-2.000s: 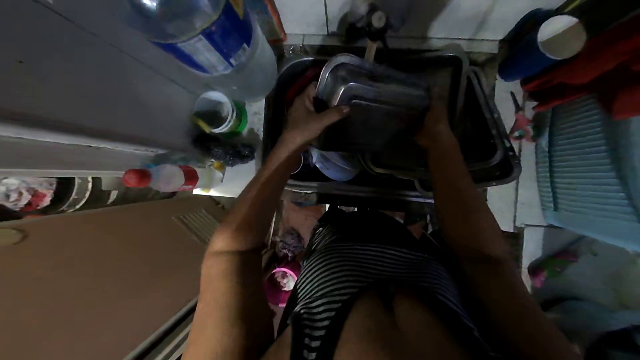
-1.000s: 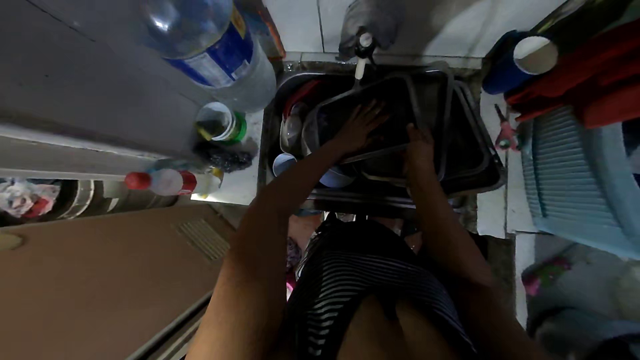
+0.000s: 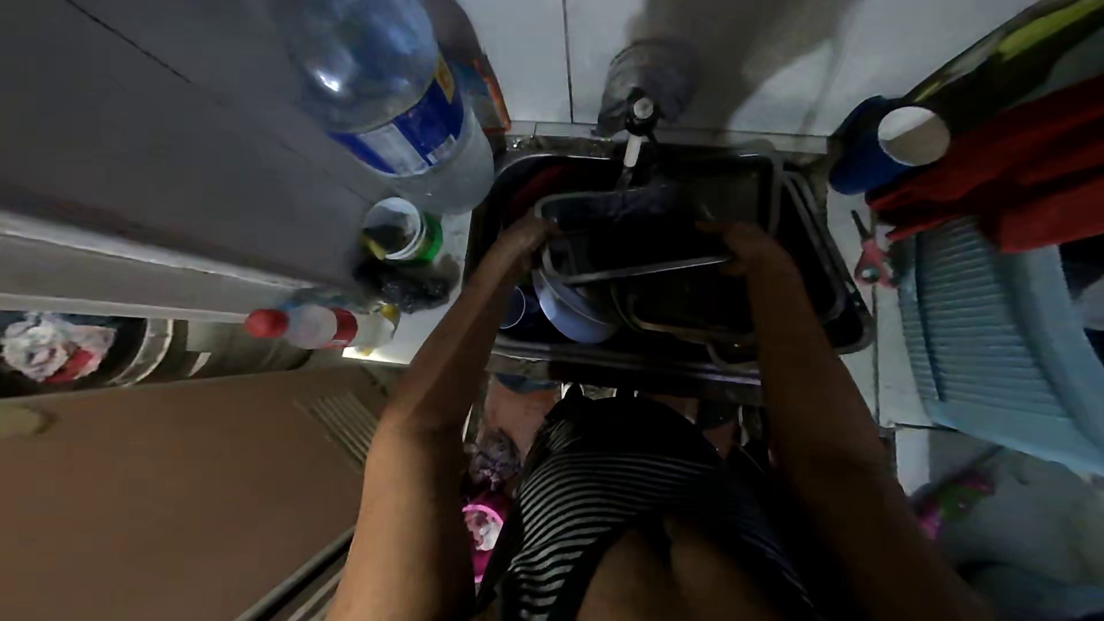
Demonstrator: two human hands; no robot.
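A dark rectangular baking pan (image 3: 634, 233) is held over the sink (image 3: 630, 360), under the faucet (image 3: 636, 138). Water seems to run from the spout into it. My left hand (image 3: 528, 240) grips the pan's left end, and my right hand (image 3: 743, 245) grips its right end. Below and beside it in the sink lie a pale bowl (image 3: 576, 312), a cup (image 3: 514, 308) and more dark pans (image 3: 815, 250). The fingertips of both hands are partly hidden in shadow.
Left of the sink stand a large plastic bottle (image 3: 448, 164), a white-and-green tub (image 3: 405, 231) and a red-capped bottle (image 3: 315, 327). On the right are a blue cup (image 3: 862, 155), pink-handled scissors (image 3: 874, 259), a red cloth (image 3: 1000, 172) and a light blue plastic rack (image 3: 992, 328).
My left hand was spread on the pan's surface one second ago and is now at its left end. The pan has turned from a slant to nearly level across the view, beneath the faucet.
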